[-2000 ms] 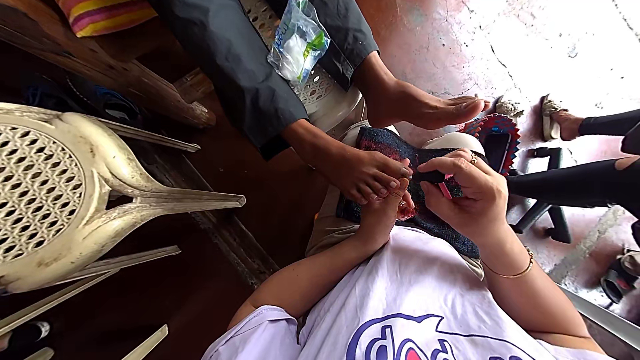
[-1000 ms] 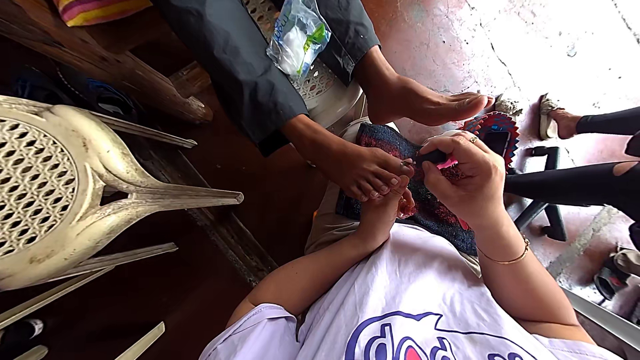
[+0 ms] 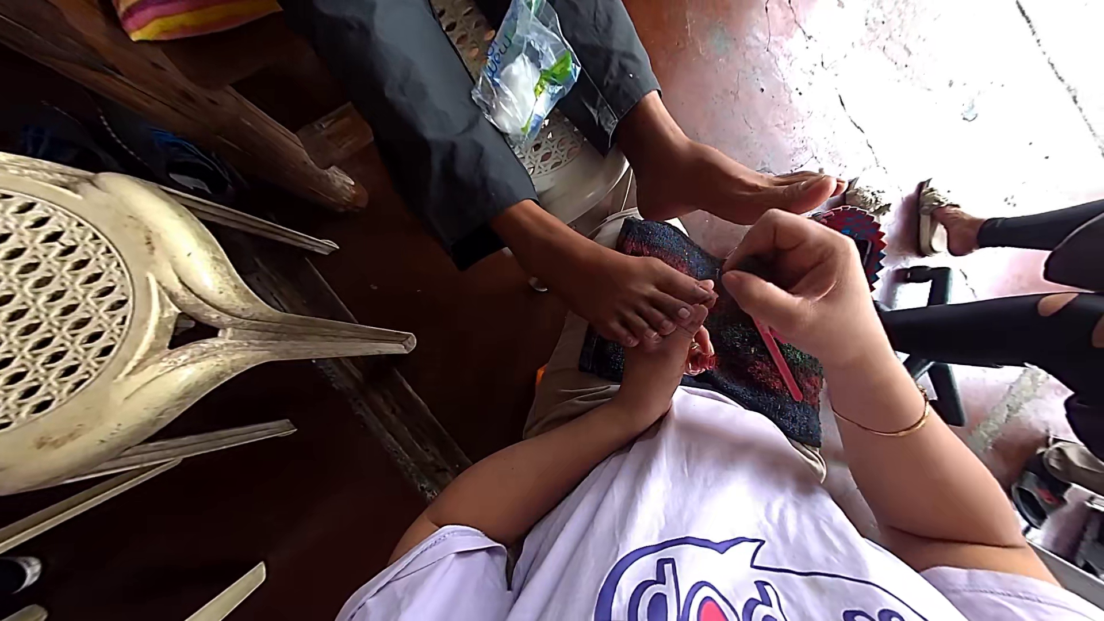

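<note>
A person's bare foot (image 3: pixel 634 293) reaches over a dark patterned towel (image 3: pixel 673 246) on my lap. My left hand (image 3: pixel 660 362) is wrapped around its toes from below, with some fingers hidden. Just right of the big toe, my right hand (image 3: pixel 798 285) has its thumb and index finger pinched together; a thin tool, too small to name, seems to be between them. A slim pink stick-like tool (image 3: pixel 780 362) shows beneath that palm, over the towel; whether the hand holds it cannot be told. The person's other foot (image 3: pixel 724 181) extends above my right hand.
A clear plastic bag (image 3: pixel 528 82) with white material lies between the person's legs, on a woven-pattern plastic chair. An off-white plastic chair (image 3: pixel 172 302) stands at left, near wooden beams (image 3: pixel 207 121). At right are another person's legs (image 3: pixel 975 341) and a dark stand (image 3: pixel 940 345).
My right hand has turned its pinched fingertips toward the big toe, and the pink tool now shows at full length below the palm. My left hand keeps its place on the foot.
</note>
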